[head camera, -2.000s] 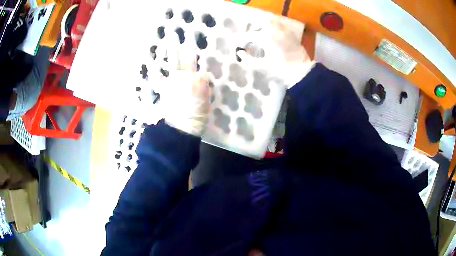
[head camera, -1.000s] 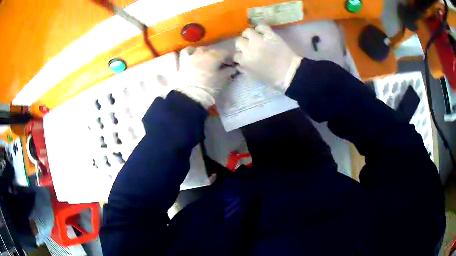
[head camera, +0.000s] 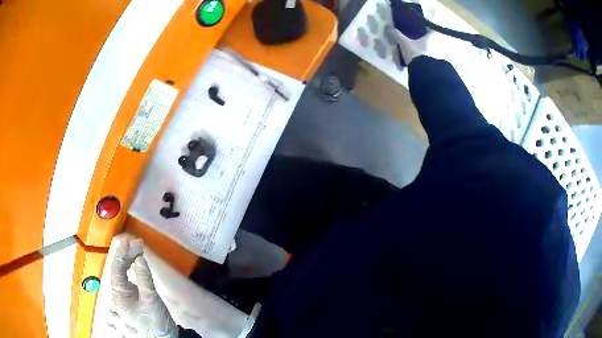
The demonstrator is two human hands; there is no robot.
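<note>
A printed sheet [head camera: 231, 132] lies on the orange ledge. On it are a larger black piece [head camera: 197, 158], a curved black piece [head camera: 216, 95] and another small black piece [head camera: 169, 206]. My left hand [head camera: 135, 287], in a white glove, is over the white foam tray [head camera: 198, 300] at the lower left, fingers apart, with nothing seen in it. My right hand [head camera: 413, 46], small and partly hidden, is at a dark object [head camera: 408, 20] over the right-hand foam tray [head camera: 455, 59]. I cannot tell whether it grips this object.
A black pad [head camera: 278, 21] lies on the ledge beyond the sheet. Green [head camera: 210, 12] and red [head camera: 108, 207] buttons line the orange rail. A black cable [head camera: 508, 56] crosses the right-hand tray. Another tray with many holes [head camera: 571, 165] is at the far right.
The view has turned to the right. My hands held a foam tray, then were together over the sheet; now they are apart, the right at the right-hand tray, the left over the left tray.
</note>
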